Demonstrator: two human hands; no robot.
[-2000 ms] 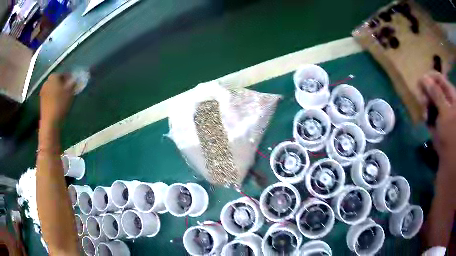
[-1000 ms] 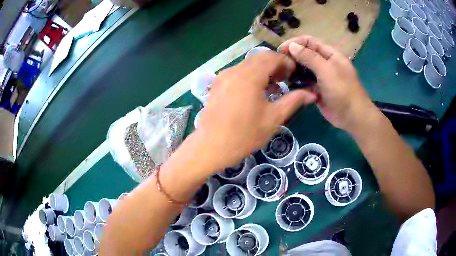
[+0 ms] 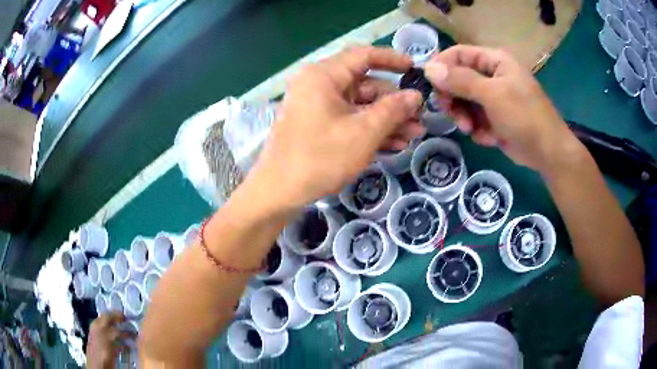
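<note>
My left hand [image 3: 338, 119] and my right hand [image 3: 497, 101] meet above the housings. A small round black plastic part [image 3: 416, 85] is between their fingertips, pinched by my left thumb and fingers, with my right fingertips touching its edge. White fan housings [image 3: 416, 222] stand in a group below my hands, several showing spokes and a silver or dark centre. Thin red wires lie among them. My hands and left forearm hide some of the housings.
A clear bag of screws [image 3: 223, 155] lies left of my left forearm. A cardboard sheet [image 3: 497, 25] with black parts is at the far side. A black electric screwdriver [image 3: 612, 155] lies right. More housings stand far right and lower left, where another person's hand [image 3: 112, 339] reaches in.
My hands stay together, and the black part now shows between the fingertips. The view has shifted, so the cardboard sits higher. Another person's hand has appeared at lower left.
</note>
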